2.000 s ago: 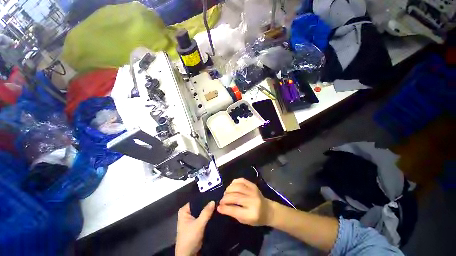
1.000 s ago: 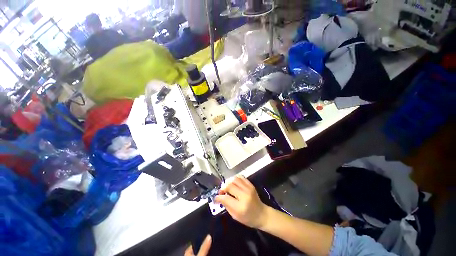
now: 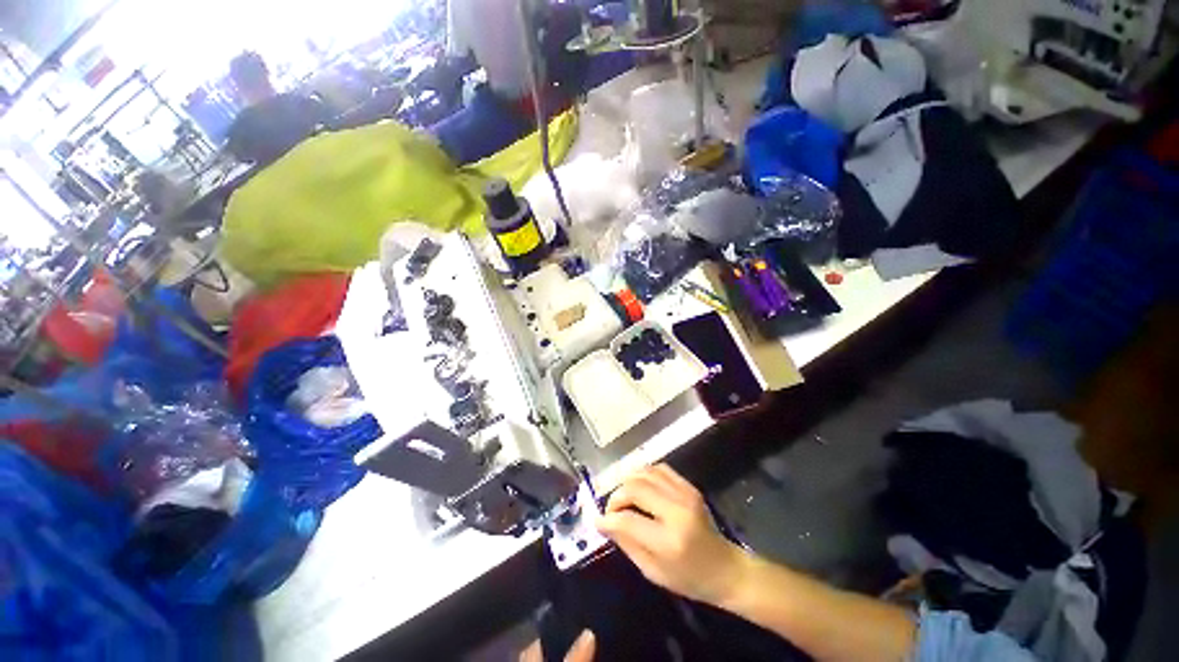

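The sewing machine [image 3: 453, 375] stands on the white table, with a small shiny metal plate [image 3: 575, 539] at its front end. My right hand [image 3: 666, 530] is beside this plate, fingertips pinched together near the clamp area; whether they hold a small part cannot be seen. Black cloth [image 3: 621, 614] lies below the plate and under my hands. My left hand [image 3: 569, 647] is mostly cut off by the bottom edge; only some fingers show on the black cloth. A white tray [image 3: 601, 404] with small black parts [image 3: 643, 349] sits right of the machine.
A phone [image 3: 719, 367], purple and orange tools [image 3: 765, 287] and a black thread cone [image 3: 513, 230] are around the tray. Blue plastic bags [image 3: 304, 401] are on the left. Black and grey garments [image 3: 1002, 517] lie at lower right. A second machine [image 3: 1093, 58] stands further along.
My right hand has moved from the cloth up to the metal plate, then slightly right of it. My left hand has dropped towards the bottom edge. The camera view has shifted.
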